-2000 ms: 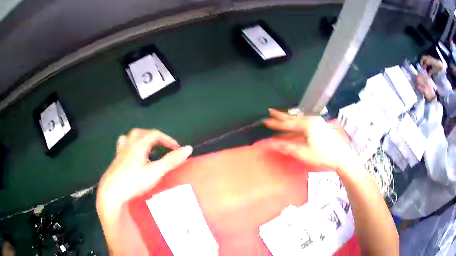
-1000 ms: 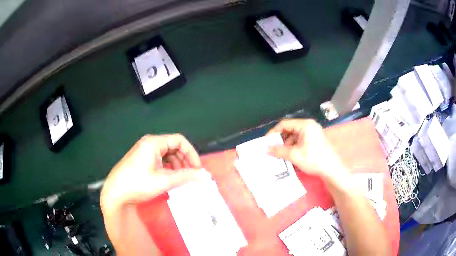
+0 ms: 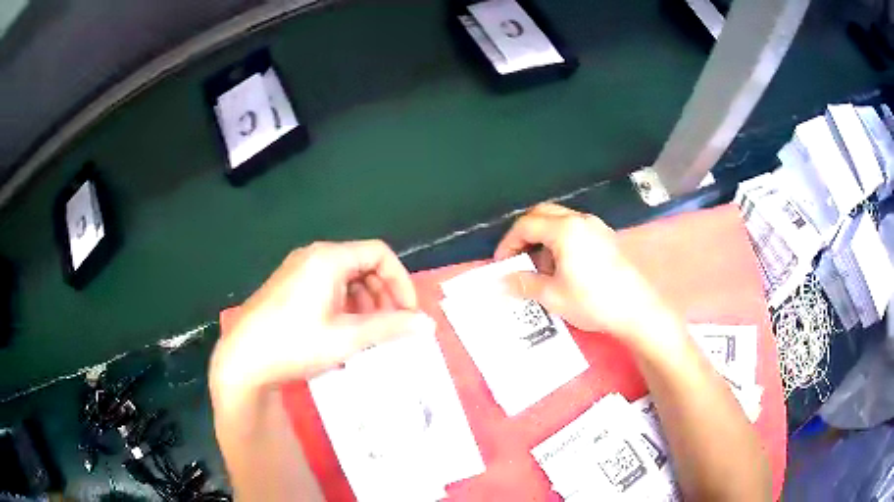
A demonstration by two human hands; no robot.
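My left hand [image 3: 328, 309] pinches the top edge of a white instruction leaflet [image 3: 402, 417] on the left of the red foam mat [image 3: 676, 240]; more white paper lies under it. My right hand [image 3: 578, 270] has thumb and fingers on the top edge of a white QR-code card [image 3: 520, 343], which lies slanted at the middle of the mat, print side up. A looser pile of QR-code cards [image 3: 618, 461] lies at the lower right, partly hidden by my right forearm.
Black trays [image 3: 257, 116] with white papers stand on the green conveyor belt [image 3: 392, 147]. A pale metal post [image 3: 730, 83] rises at the mat's far edge. Bundled leaflets [image 3: 833, 157] and rubber bands [image 3: 802, 338] lie at right, dark cables [image 3: 132, 431] at lower left.
My right hand has come down from above the mat and taken hold of a QR-code card. My left hand has closed on a leaflet. The co-worker's hands have left the view.
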